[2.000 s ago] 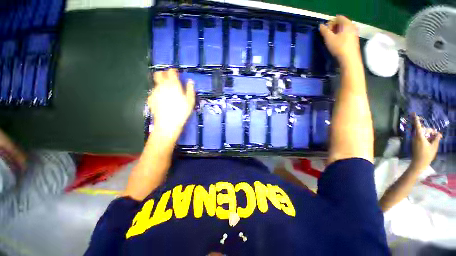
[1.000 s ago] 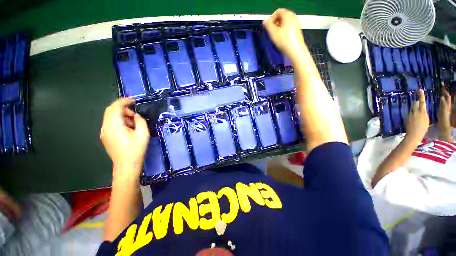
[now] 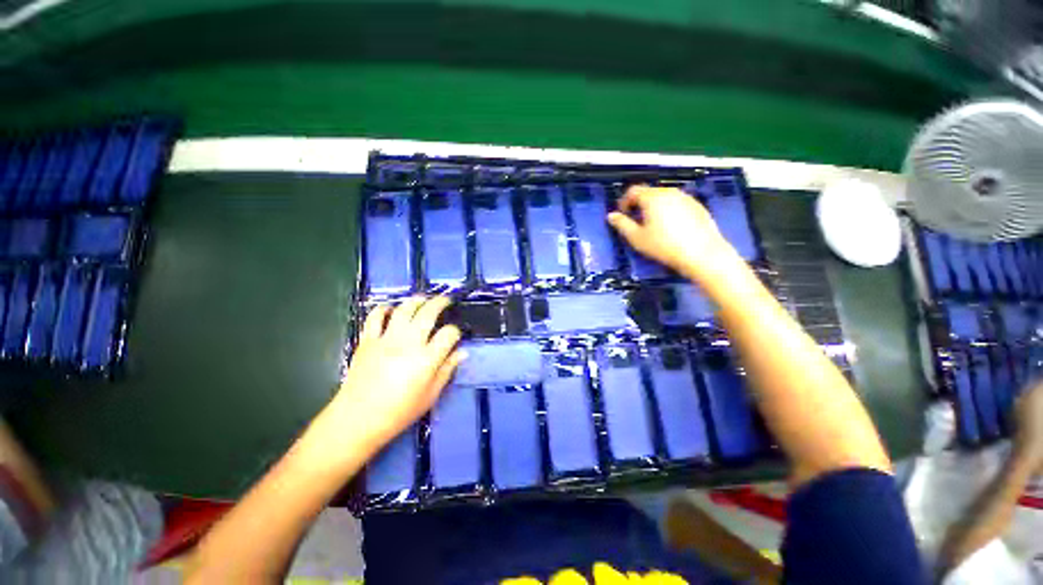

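Note:
A black blister tray [image 3: 522, 299] of blue phone cases lies in front of me. Upright cases fill much of its back and front rows. One case [image 3: 499, 363] lies sideways across the tops of front-row cases, its left end by my left hand. Above it, a middle pocket [image 3: 485, 319] shows black. My left hand [image 3: 398, 357] rests on the tray's left side, fingers spread; whether it grips that case is hidden. My right hand [image 3: 673, 232] is over the back row, thumb and forefinger close together near a case's camera end; anything between them is too small to tell.
Filled trays stand at left [image 3: 128, 257] and right [image 3: 949, 299] on the dark green bench [image 3: 246, 297]. A grid-lined sheet [image 3: 810, 286] lies right of my tray. A white disc [image 3: 859, 222] and a fan [image 3: 984, 171] are at right. Parts of other people show at both lower edges.
The view has shifted, and the tray now sits straighter and lower in it. My left hand has moved onto the tray. My right hand has moved left along the back row.

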